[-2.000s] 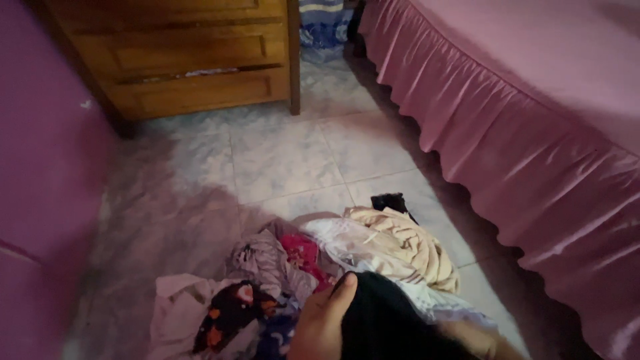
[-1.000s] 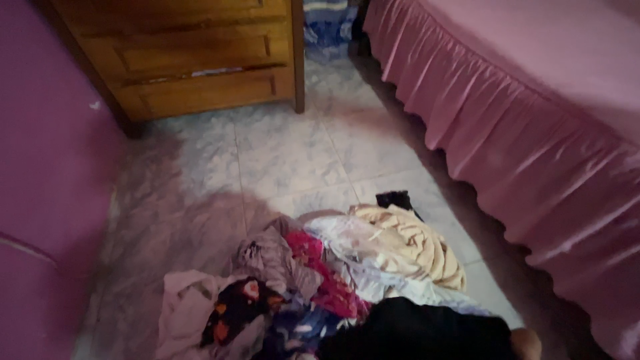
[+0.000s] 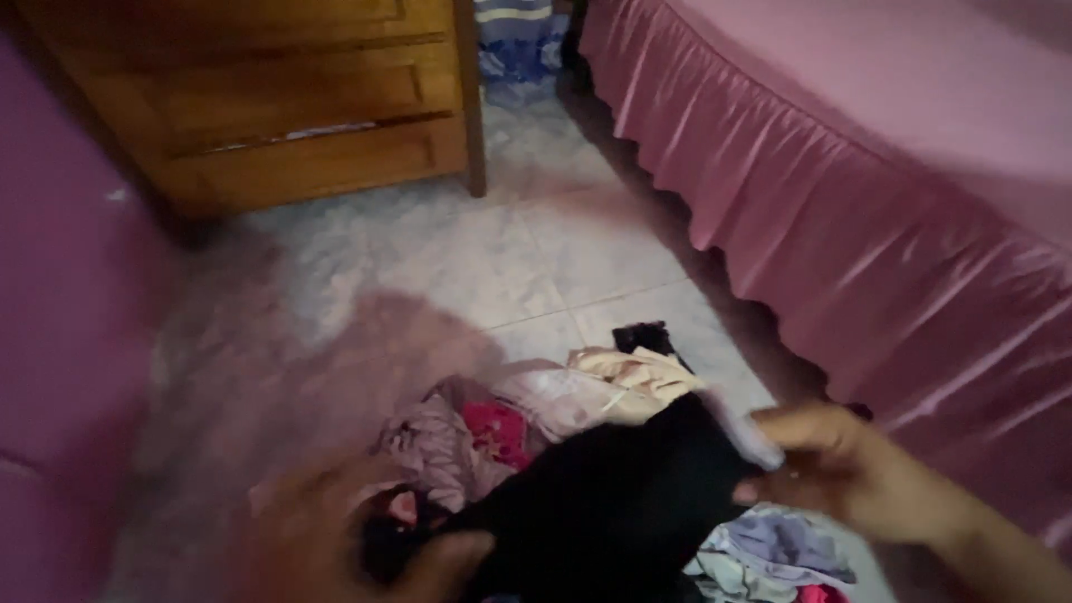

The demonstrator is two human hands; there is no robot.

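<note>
A black cloth garment [image 3: 603, 494] with a pale edge is stretched between my two hands, above a heap of clothes. My right hand [image 3: 846, 469] pinches its pale edge between thumb and fingers. On the lower left, my left hand [image 3: 360, 528] is blurred and has the garment's other end at its thumb. Beneath lie a greyish-mauve cloth [image 3: 431, 444], a pink-red cloth [image 3: 498, 431], a white cloth [image 3: 553, 398] and a cream cloth [image 3: 636, 373]. A small black lacy piece [image 3: 643, 337] rests on the tiles beyond them. Bluish-grey cloth [image 3: 775, 544] shows below my right hand.
A wooden chest of drawers [image 3: 310, 100] stands at the upper left, beside a purple wall [image 3: 75, 335]. Along the right runs a bed with a pink ruffled skirt [image 3: 837, 226]. Blue patterned fabric [image 3: 519, 42] hangs at the back. The floor is tiled [image 3: 469, 251].
The black garment has risen from low over the heap and is now spread between both hands. My left hand, out of view one second ago, is back at the lower left.
</note>
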